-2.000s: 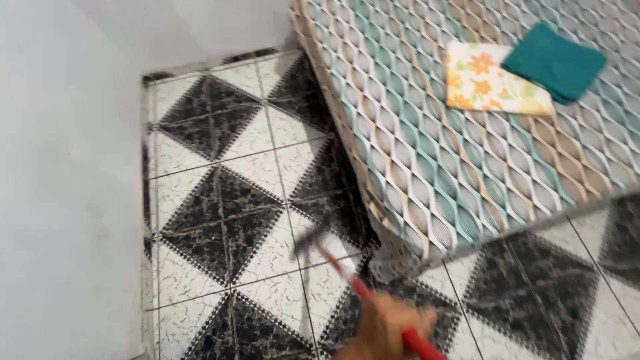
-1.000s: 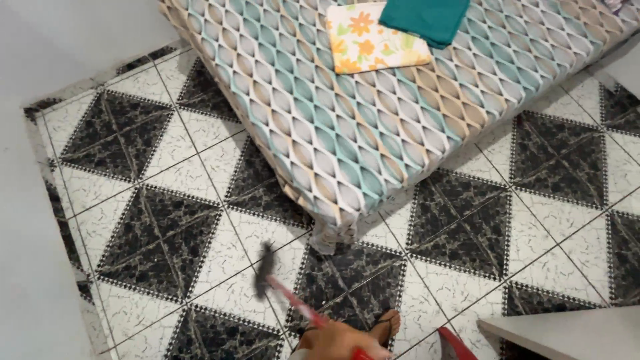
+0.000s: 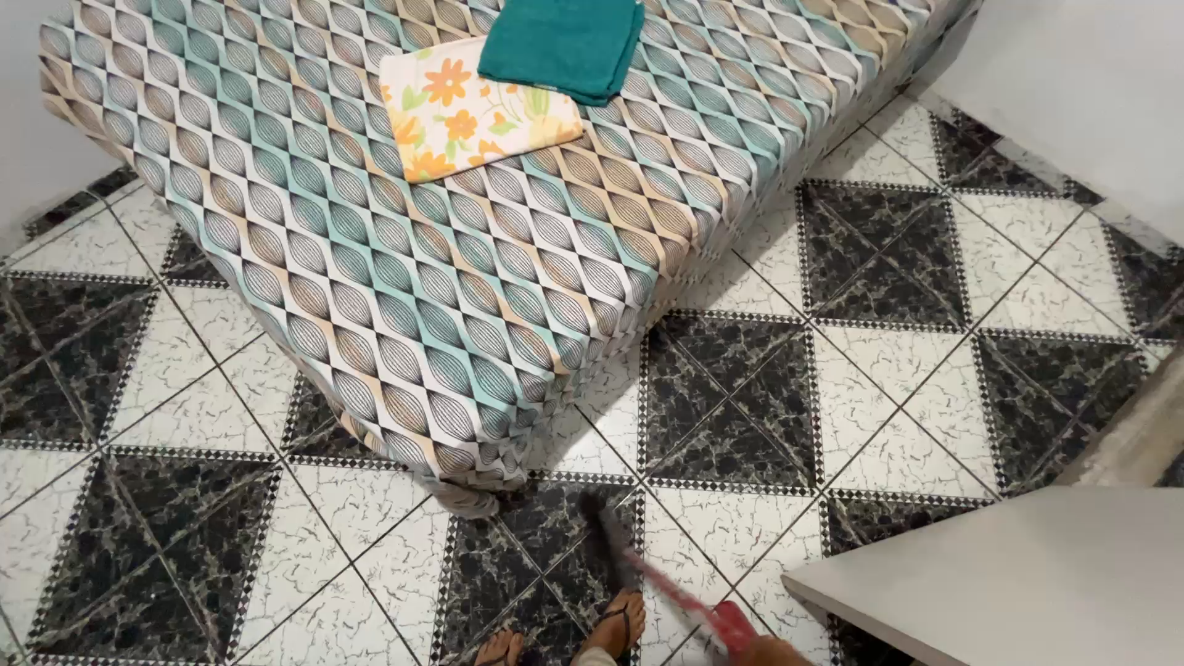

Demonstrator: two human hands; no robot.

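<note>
What looks like my right hand [image 3: 775, 651] is only partly visible at the bottom edge, closed on the red handle of a broom-like tool [image 3: 675, 592]. Motion blurs the tool; its narrow dark head [image 3: 601, 532] is over a black floor tile, in front of the near corner of a bed [image 3: 370, 268]. A patterned sheet in teal, beige and white covers the bed. On top lie a folded floral cloth [image 3: 472, 116] and a folded teal cloth [image 3: 560, 46], which overlaps it. My left hand is out of view.
My feet in flip-flops [image 3: 618, 622] stand below the bed's corner. A pale flat panel or tabletop [image 3: 1036, 564] juts in at lower right, beside a worn pale post or edge [image 3: 1133, 430]. Black and white tiles [image 3: 731, 398] surround the bed; a white wall [image 3: 1082, 83] rises at upper right.
The view has swung strongly to the right. The tool's head was left of the bed's near corner and is now to its right. Both feet and more of the pale panel have come into view.
</note>
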